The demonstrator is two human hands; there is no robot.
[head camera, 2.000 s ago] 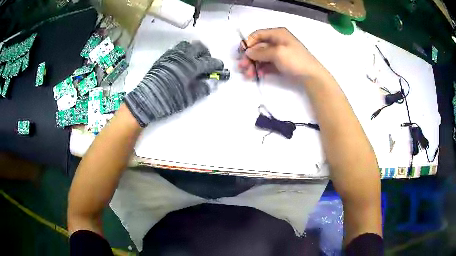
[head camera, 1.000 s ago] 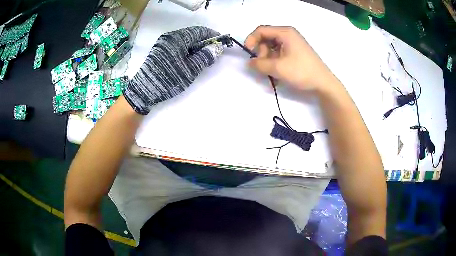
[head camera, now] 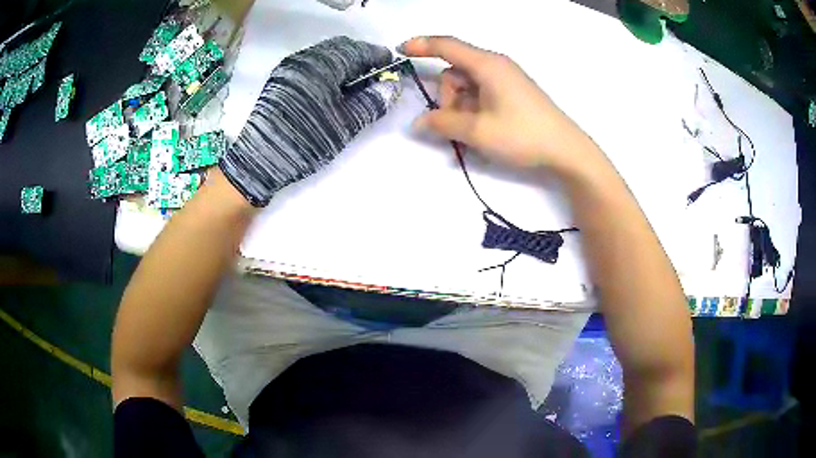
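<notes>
My left hand point(head camera: 313, 112), in a grey-black knit glove, grips a small circuit board point(head camera: 376, 72) between thumb and fingers, seen nearly edge-on with a yellow part. My right hand point(head camera: 492, 103) is bare; its index fingertip is at the board's right end and its thumb is apart, lower down. A black cord point(head camera: 465, 172) runs from the board's right end down past the right fingers to a tied bundle point(head camera: 522, 240) lying on the white surface. Whether the right fingers touch the cord is unclear.
Green circuit boards point(head camera: 165, 152) are piled at the left edge of the white surface point(head camera: 358, 224); more lie on the black mat point(head camera: 67, 237). Two black cords point(head camera: 729, 167) lie at the right. A green round piece point(head camera: 642, 22) is at the top right. A blue bin point(head camera: 595, 385) is below the bench.
My hands have come together at the board. The cord end now meets the board, and my right fingers have opened from their pinch. The bundle has shifted right.
</notes>
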